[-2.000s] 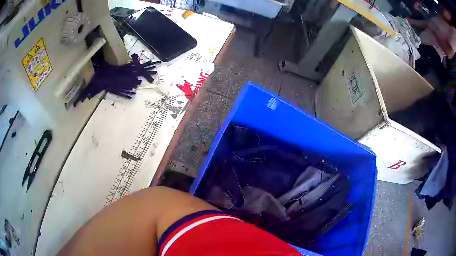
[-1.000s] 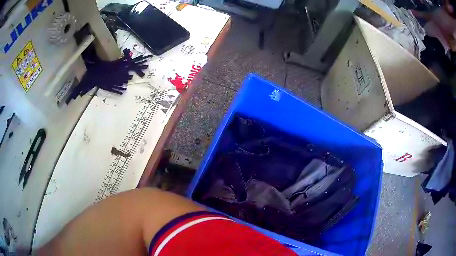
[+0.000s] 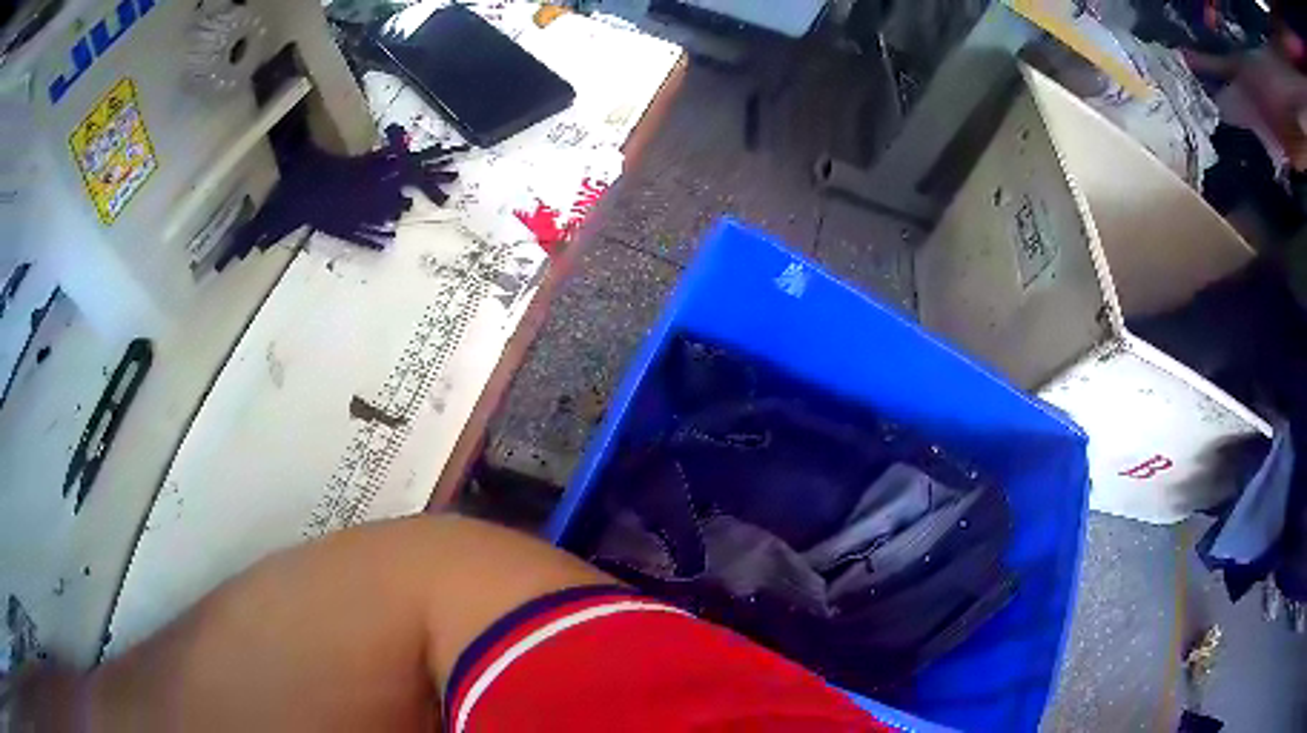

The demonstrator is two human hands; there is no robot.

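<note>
Neither of my hands is clearly in the picture; a bare bent arm in a red sleeve crosses the bottom, and its hand is cut off or blurred at the lower left. A blue plastic crate (image 3: 860,329) stands beside the table, with dark garments (image 3: 803,530) lying crumpled inside. A heap of dark purple strips (image 3: 333,196) lies at the sewing machine's pillar. Black thread snips (image 3: 109,418) lie on the machine bed.
The cream sewing machine (image 3: 172,172) is at the upper left. A black phone (image 3: 480,75) lies at the far end of the white table (image 3: 244,487). An open pale box (image 3: 1003,244) stands on the floor right of the crate. More fabric hangs at the right edge.
The view has shifted slightly back and forth. The arm's bend at the bottom has shifted a little. The crate, strips, snips and phone keep their places.
</note>
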